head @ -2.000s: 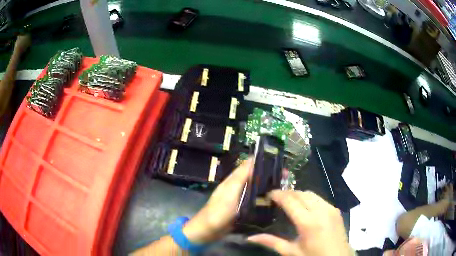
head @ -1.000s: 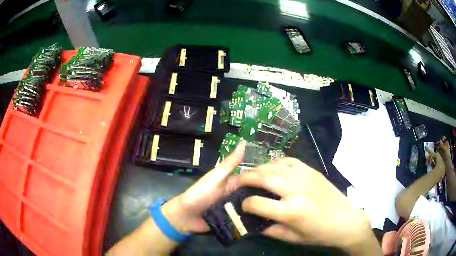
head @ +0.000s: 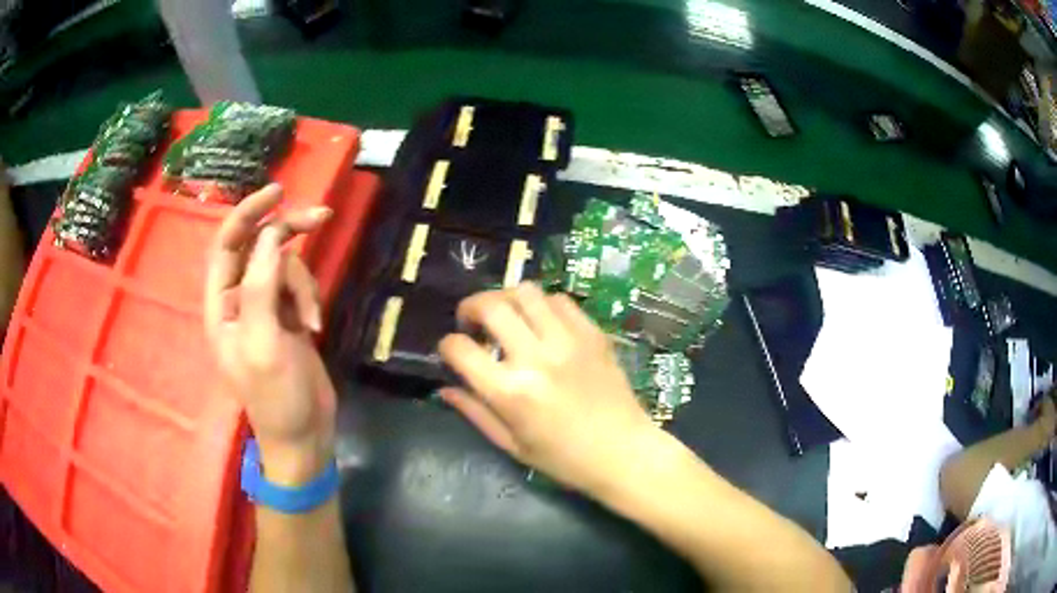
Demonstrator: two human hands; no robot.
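Black housings with pale yellow strips at both ends lie in a column of stacks (head: 475, 191) left of a loose heap of green circuit boards (head: 632, 272). My right hand (head: 551, 376) is over the right end of the nearest housing (head: 435, 336), its thumb at the near edge and its fingers curled on top; they hide that end's strip. My left hand (head: 269, 336), with a blue wristband, is raised over the right part of the red tray. It is empty, with its fingers apart and slightly bent.
The red tray (head: 151, 348) bears bundled boards (head: 230, 151) at its far end. A black panel (head: 782, 359), white sheets (head: 881, 348) and a second housing stack (head: 855, 232) lie right. Beyond is the green belt (head: 626, 93) with devices. Another person's arm (head: 997, 458) and a pink fan (head: 974, 558) are lower right.
The black housing between my hands is no longer there. My left hand has moved left and up to the tray, empty. My right hand has moved left onto the nearest housing stack.
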